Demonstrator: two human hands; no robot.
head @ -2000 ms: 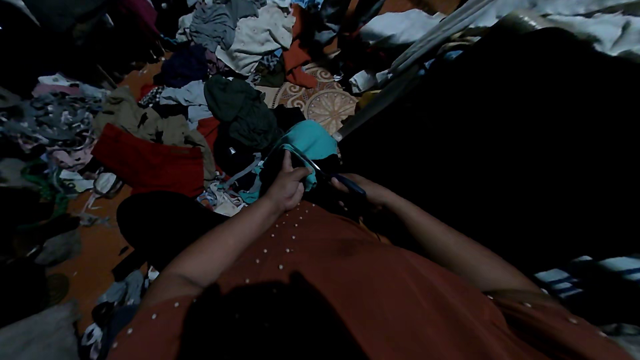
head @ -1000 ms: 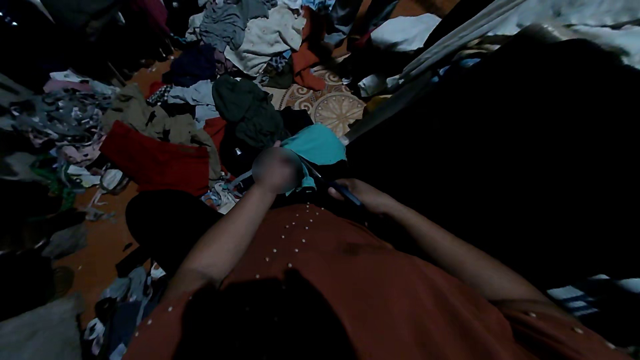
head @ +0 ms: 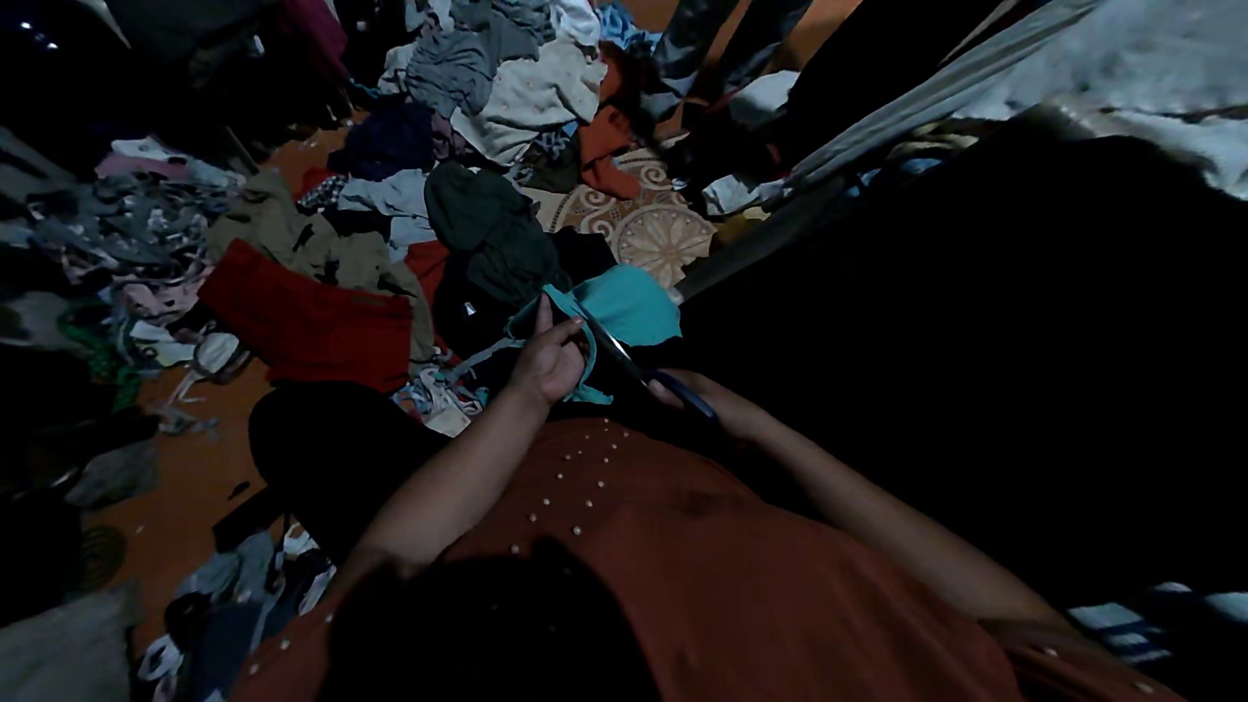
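Observation:
A piece of teal fabric (head: 632, 307) lies bunched in front of my body. My left hand (head: 552, 366) grips its near edge, with the index finger pointing up along the cloth. In my right hand (head: 707, 398) are scissors (head: 616, 349) with dark blue handles. Their blades reach up and left to the teal fabric, close to my left fingertips. A narrow teal strip hangs beside my left hand. How far the blades are parted is too dark to tell.
Red cloth (head: 310, 317) and dark green cloth (head: 492, 229) lie ahead and to the left, among piled garments and scraps (head: 136, 224). Behind the teal fabric shows a patterned floor mat (head: 663, 234). A large black mass fills the right side. Someone's legs (head: 726, 44) are at the top.
My left hand has shifted slightly along the teal fabric's edge, and its index finger points up again after being blurred one second ago. The scissors remain in my right hand.

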